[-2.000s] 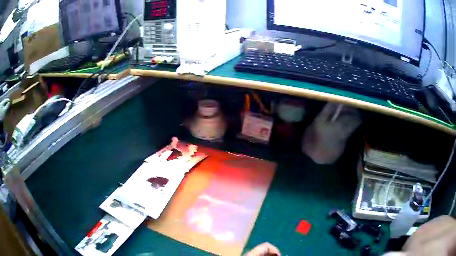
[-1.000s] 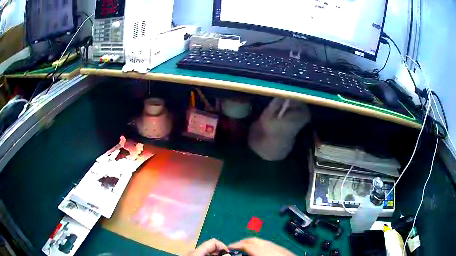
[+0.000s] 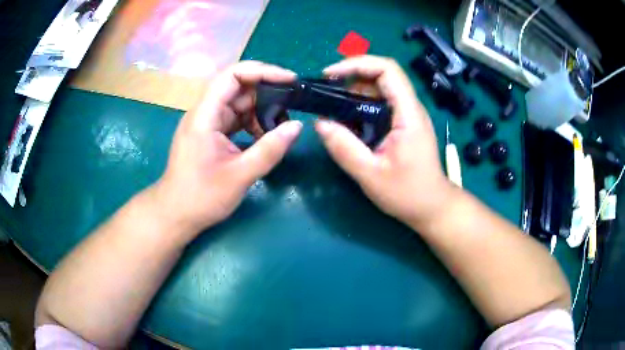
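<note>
A black phone clamp mount (image 3: 325,101) with white JOBY lettering is held up over the green bench mat (image 3: 274,273), level across the middle. My left hand (image 3: 226,147) grips its left end, fingertips on the top edge and thumb below. My right hand (image 3: 384,137) grips its right end, near the lettering, in the same way. The curved jaws at both ends point down toward me. Parts of both jaws are hidden by my fingers.
White cards (image 3: 65,41) lie upper left beside a brown sheet with clear plastic (image 3: 164,92). A red square (image 3: 353,44), black clamp parts (image 3: 442,68), several black balls (image 3: 498,152), a pale-handled pointed tool (image 3: 453,164), a translucent bottle (image 3: 556,99) and a digital scale (image 3: 480,27) are right.
The view has tilted down to the mat. Both hands, cut off at the lower edge before, now show fully with the clamp mount held between them.
</note>
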